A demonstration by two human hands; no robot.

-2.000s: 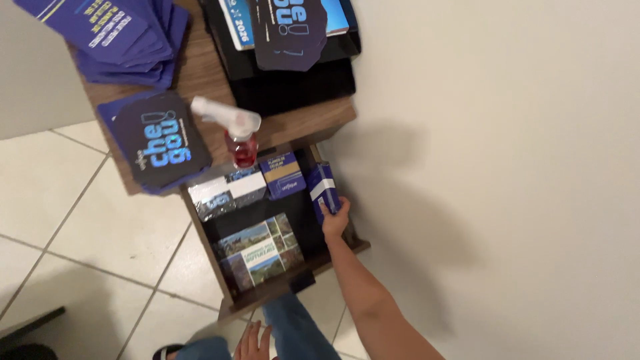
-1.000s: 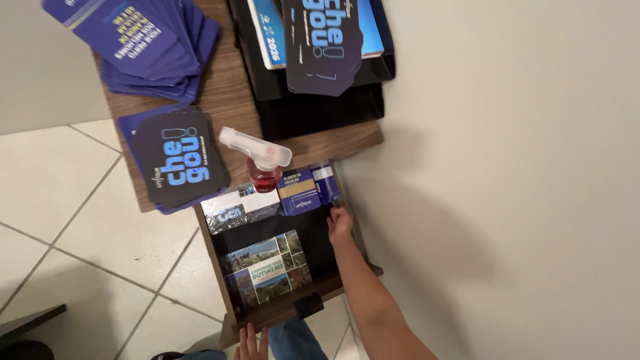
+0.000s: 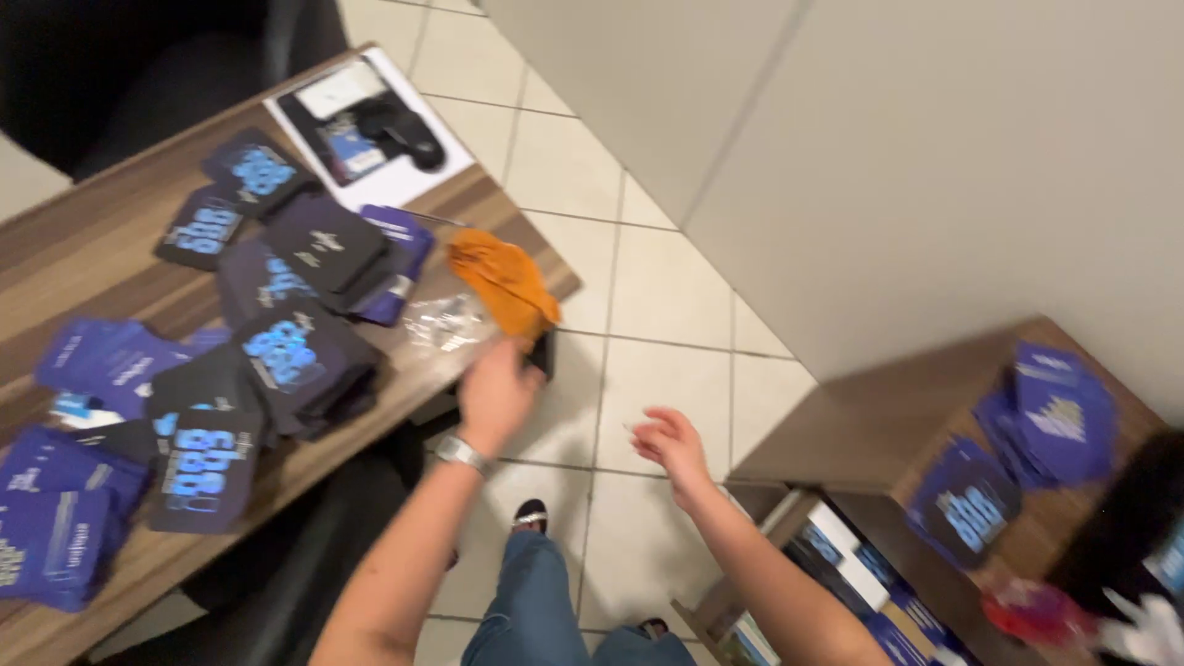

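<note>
My left hand (image 3: 499, 393), with a watch on its wrist, is at the table's edge, at the lower end of an orange cloth (image 3: 504, 277); blur hides whether its fingers grip it. Over the floor tiles, my right hand (image 3: 671, 449) is raised with fingers apart and holds nothing that I can make out. Crumpled clear plastic (image 3: 446, 322) lies left of the cloth. Stacks of dark printed cards (image 3: 296, 356) and purple printed cards (image 3: 65, 546) spread over the wooden table (image 3: 120, 240). The open drawer (image 3: 708, 629) at lower right holds boxes (image 3: 846, 555), partly behind my right forearm.
A black mouse (image 3: 413, 139) lies on a white sheet (image 3: 453, 171) at the table's far end. On the wooden cabinet (image 3: 925, 444) at right are more cards (image 3: 967, 504) and a red object (image 3: 1036, 610). A black chair (image 3: 314, 555) stands below the table edge.
The view has swung widely from the cabinet to the table. My right hand has left the drawer, where it touched a purple box in the oldest frame. My left hand has moved from beside the drawer to the table's edge.
</note>
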